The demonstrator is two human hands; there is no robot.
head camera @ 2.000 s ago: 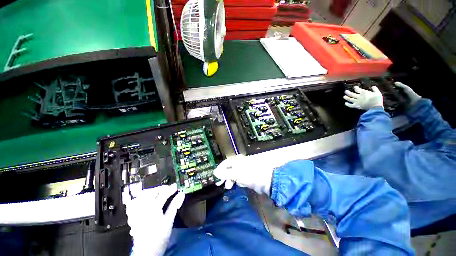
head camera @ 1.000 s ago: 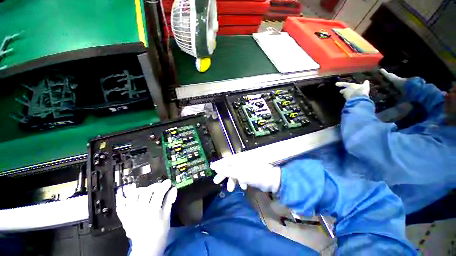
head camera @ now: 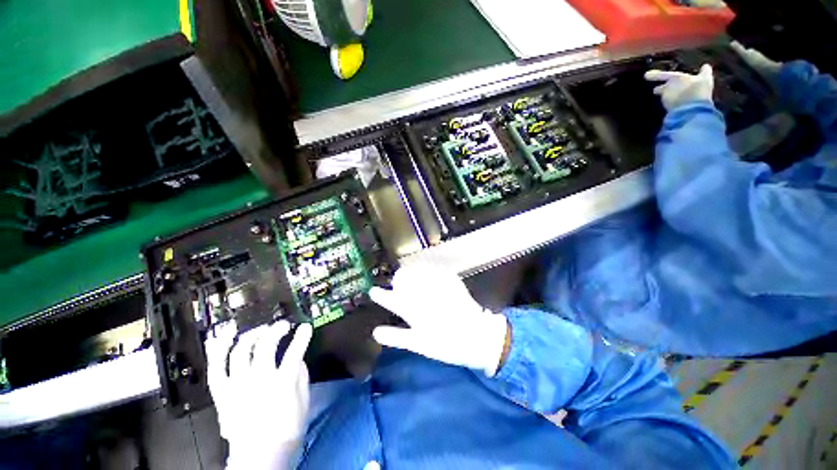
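Note:
A black solder pallet (head camera: pixel 239 266) lies on the conveyor rails in front of me. One green circuit board (head camera: pixel 321 262) sits in its right half; the left half shows open cut-outs. My left hand (head camera: pixel 262 386), in a white glove, rests over the pallet's front left edge with fingers spread. My right hand (head camera: pixel 440 317), gloved in white, is at the pallet's front right corner, fingers apart, fingertips near the board's lower right edge. Whether either hand grips the rim is hard to tell.
A second pallet (head camera: pixel 587 165) with two boards lies to the right on the conveyor (head camera: pixel 537 225). A neighbouring worker's gloved hand (head camera: pixel 686 87) is beyond it. Bracket bins (head camera: pixel 78 216) stand at left. A fan (head camera: pixel 321 18), white paper (head camera: pixel 541 26) and red tray (head camera: pixel 642 20) are at the back.
The view has shifted, so the fan and tray sit higher in it. My right hand has opened, thumb and fingers further apart. The board remains in the pallet's right half.

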